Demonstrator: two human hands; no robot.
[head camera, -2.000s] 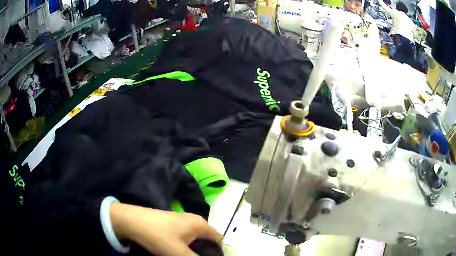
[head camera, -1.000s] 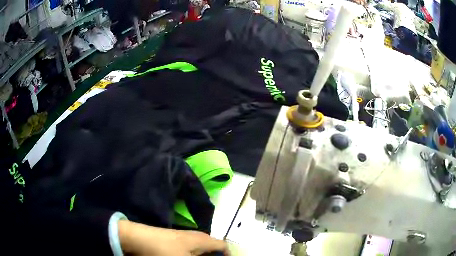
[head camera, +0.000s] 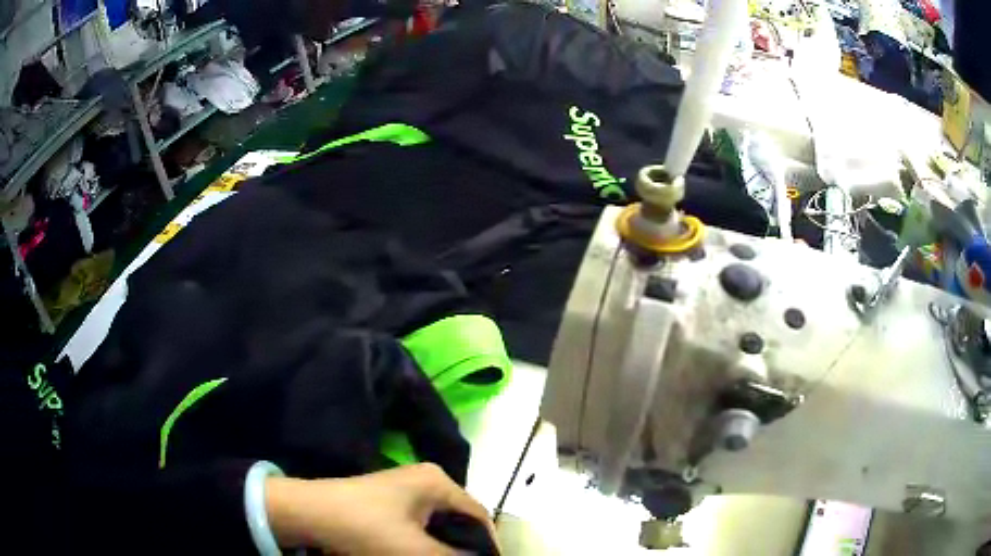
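Observation:
A large black garment (head camera: 326, 239) lies heaped left of the sewing machine, with a bright green strip (head camera: 467, 353) looped near the machine bed and green lettering (head camera: 589, 152) at the back. My left hand (head camera: 380, 508), with a pale band at the wrist, is at the bottom edge, its fingers curled on bunched black cloth (head camera: 462, 532) left of the needle area. The fingertips are partly cut off. The cream machine head (head camera: 652, 358) stands to its right. My right hand is not in view.
The machine arm (head camera: 869, 402) fills the right side. A phone (head camera: 837, 529) lies below it. A brass screw with a yellow ring (head camera: 660, 228) tops the head. Small clutter (head camera: 967, 255) stands behind the arm. Cloth-filled shelves (head camera: 152, 98) stand at the left.
My left hand dips lower, then shows a little higher with bunched black cloth under its fingers. More of a thin green strip shows on the cloth above the wrist. The view has shifted slightly.

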